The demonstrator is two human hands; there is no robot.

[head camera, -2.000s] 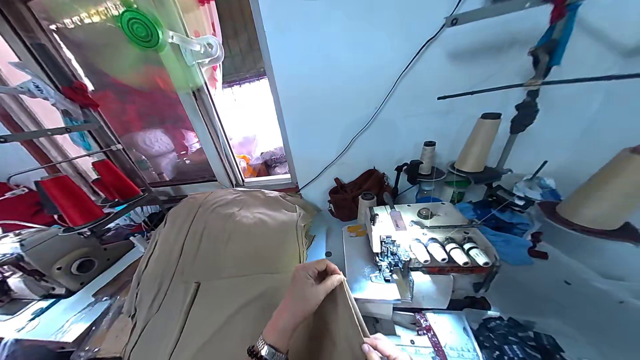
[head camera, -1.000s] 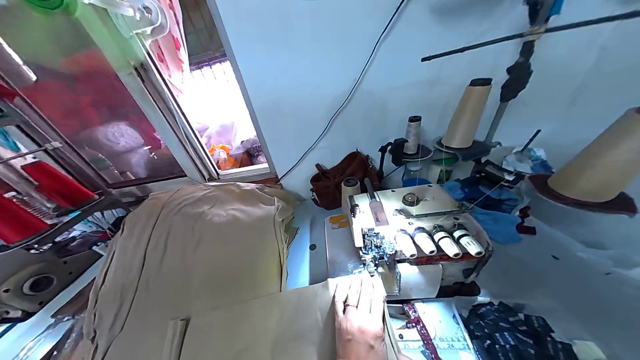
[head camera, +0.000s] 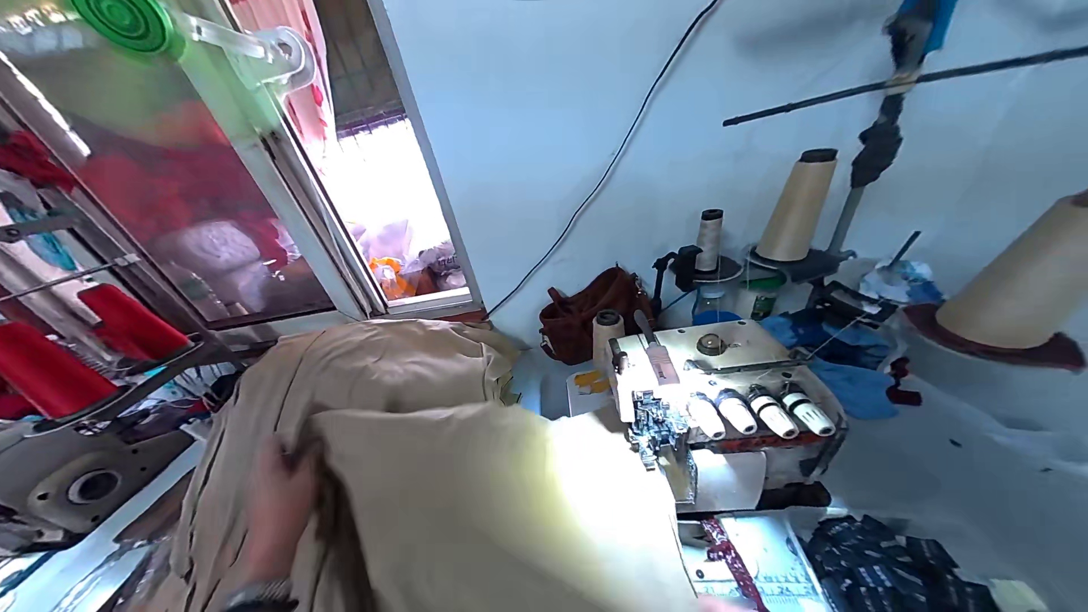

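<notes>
My left hand (head camera: 285, 501), with a metal watch band at the wrist, grips the bunched left edge of a khaki fabric panel (head camera: 476, 501) and lifts it above a heap of khaki cloth (head camera: 382, 365). The panel spreads right, its far edge by the needle and presser foot area of a serger, an overlock sewing machine (head camera: 714, 357), whose lamp lights the cloth. Of my right hand (head camera: 722, 604) only a blurred sliver shows at the bottom edge, near the panel's right border; what its fingers do is hidden.
Thread cones (head camera: 797, 208) stand behind the serger, beside a brown leather bag (head camera: 595, 314). Dark patterned cloth (head camera: 888, 565) lies at lower right. Another sewing machine (head camera: 93, 484) with red thread cones (head camera: 51, 370) is at left. A window (head camera: 399, 212) is behind the heap.
One second ago a hand lay flat on the panel beside the serger's needle area; now that spot shows bare cloth. My left hand now holds the panel's left edge up, and the cloth has risen.
</notes>
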